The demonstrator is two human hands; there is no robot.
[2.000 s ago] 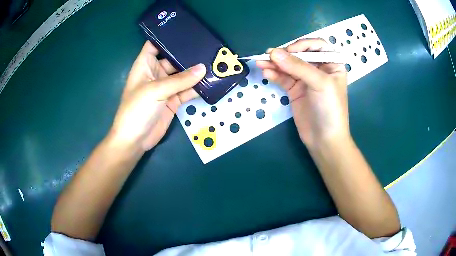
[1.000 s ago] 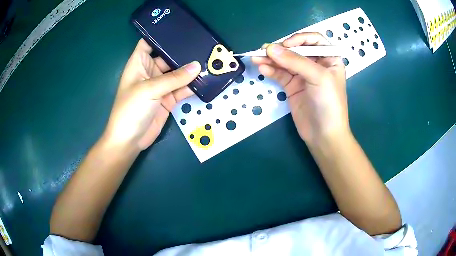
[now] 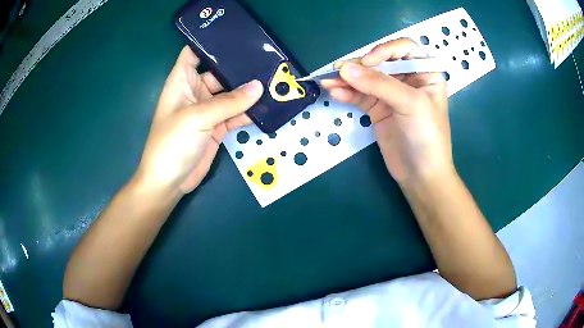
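My left hand (image 3: 202,112) holds a glossy black phone (image 3: 234,48), back cover up and tilted, its thumb on the lower part of the back. A yellow camera sticker (image 3: 280,91) lies on the phone's camera end. My right hand (image 3: 390,90) grips silver-white tweezers (image 3: 410,66) like a pen. Their pointed tip touches the right side of the sticker. A white sticker sheet (image 3: 318,147) with large and small holes lies under the phone and my right hand. One yellow piece (image 3: 264,174) remains at its lower left corner.
A stack of sticker sheets (image 3: 556,29) with yellow rows stands at the upper right table edge. A curved speckled strip (image 3: 48,48) runs along the upper left. A tiny white scrap (image 3: 24,250) lies at the left. A red object (image 3: 574,318) shows at the bottom right corner.
The tweezers' tip has moved from the sticker's outer edge onto its right side. The tweezers have turned slightly. The phone has shifted only a little.
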